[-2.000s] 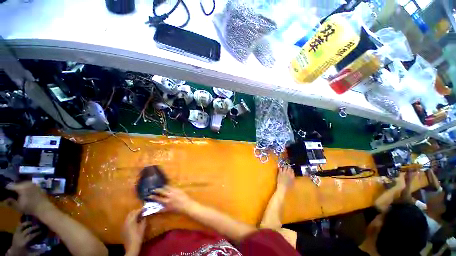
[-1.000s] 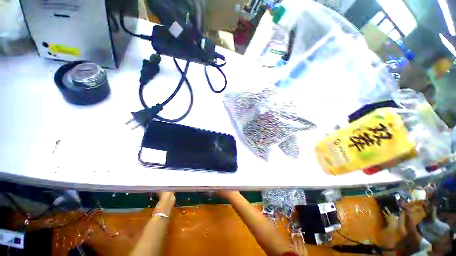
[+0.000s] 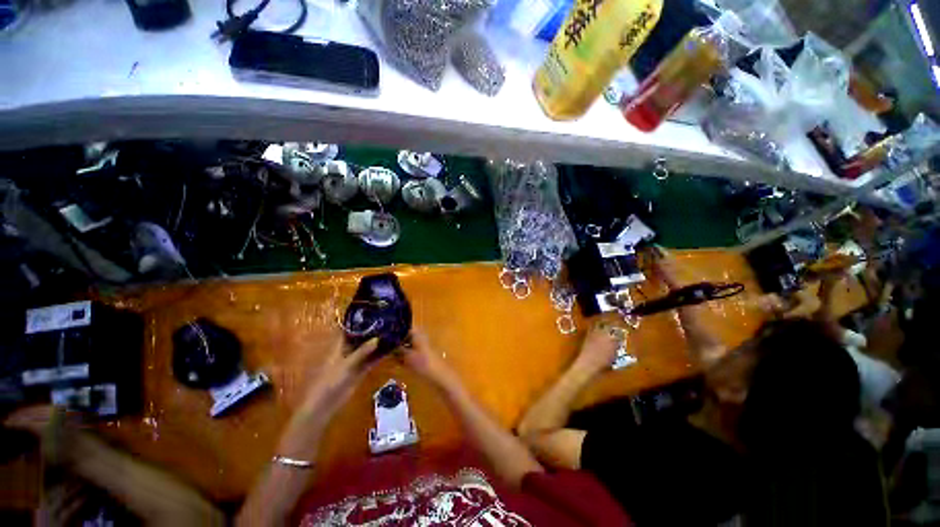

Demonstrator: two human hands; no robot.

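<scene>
A black housing (image 3: 378, 309) with thin wires on it stands on the orange bench in front of me. My left hand (image 3: 356, 362) holds its lower left side, and a bracelet shows on that wrist. My right hand (image 3: 417, 355) is at its lower right side; its fingertips seem to touch the housing. A silver-white module (image 3: 393, 417) with a dark round centre lies on the bench below my hands, near my shirt. A second black housing (image 3: 205, 353) lies to the left, with a silver-white module (image 3: 239, 393) against its lower right.
White round housings (image 3: 379, 184) and wires lie on the green strip. A clear bag of metal rings (image 3: 533, 221) spills at the back. A white shelf (image 3: 309, 118) overhangs, carrying a phone (image 3: 304, 63). People work on both sides. A black tool (image 3: 685, 299) lies right.
The view has tipped back down from the shelf top. My hands, one second ago reaching under the shelf edge, are now at a black housing on the bench.
</scene>
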